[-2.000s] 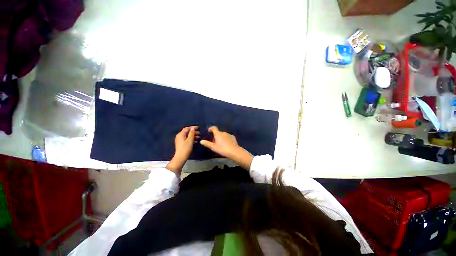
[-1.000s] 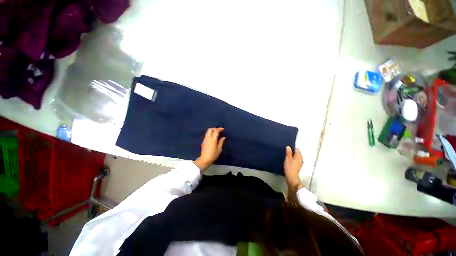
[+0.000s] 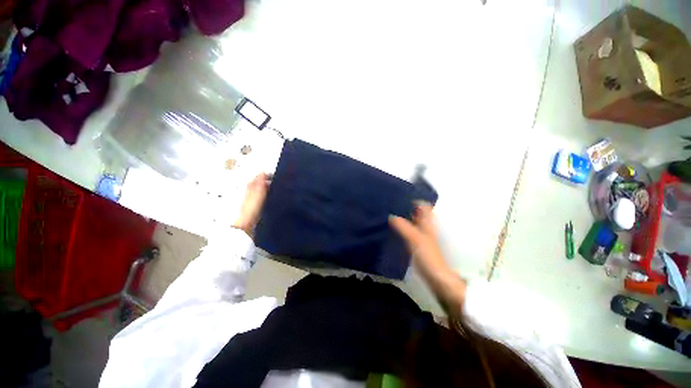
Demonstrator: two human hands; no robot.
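Dark navy trousers [image 3: 333, 208] lie on the white table in a short folded rectangle, slightly tilted. A blurred dark flap sticks out at their upper right corner. A white tag with a dark border [image 3: 252, 113] lies beyond their upper left corner on a thin string. My left hand [image 3: 254, 203] is at the trousers' left edge; its fingertips are partly hidden, so its grip is unclear. My right hand [image 3: 419, 233] is blurred over the right end, thumb and fingers apart.
Clear polybags [image 3: 170, 114] lie at the left, beside maroon garments [image 3: 114, 34]. At the right are a cardboard box [image 3: 633, 72], green snips [image 3: 570, 239], a blue-and-white pack [image 3: 570, 167] and a red basket [image 3: 650, 220]. A red crate [image 3: 72, 246] stands below the table's left edge.
The trousers went from a long strip to a shorter rectangle, and the tag now lies off their corner. My left hand moved left to their edge; my right hand moved slightly left. The view shifted.
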